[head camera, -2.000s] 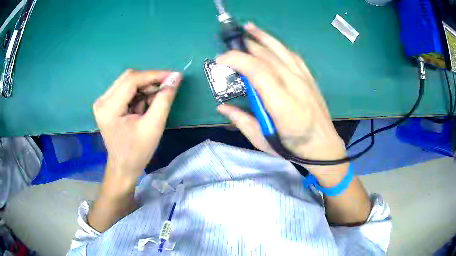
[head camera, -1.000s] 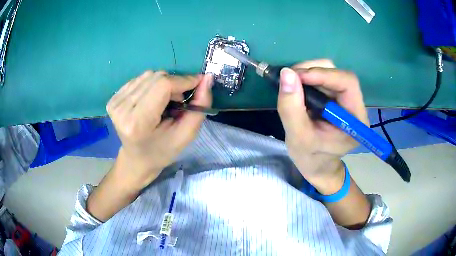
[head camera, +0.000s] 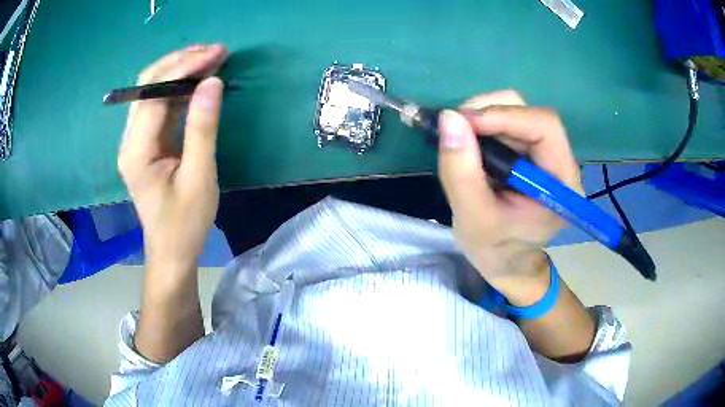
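The watch module (head camera: 348, 109) lies on the green mat in front of me, its silver-white board facing up. My right hand (head camera: 509, 171) holds the soldering iron (head camera: 560, 203) by its black grip. The iron's metal tip reaches over the upper part of the module; whether it touches cannot be told. My left hand (head camera: 176, 135) is to the left of the module, apart from it. It holds dark tweezers (head camera: 151, 91) between thumb and forefinger, their flat back end pointing left. The tweezer tips point right and are blurred.
The blue soldering station (head camera: 685, 36) stands at the upper right with its black cable (head camera: 685, 139). A pale label piece (head camera: 563, 11) lies at the top right. Long strip-like parts (head camera: 11, 87) lie at the left edge. A thin pale strand (head camera: 153, 9) shows at the top left.
My left hand has moved from beside the module to the left, with the tweezers now lying level in it. My right hand first swung the iron's tip down over the module and has since stayed nearly still.
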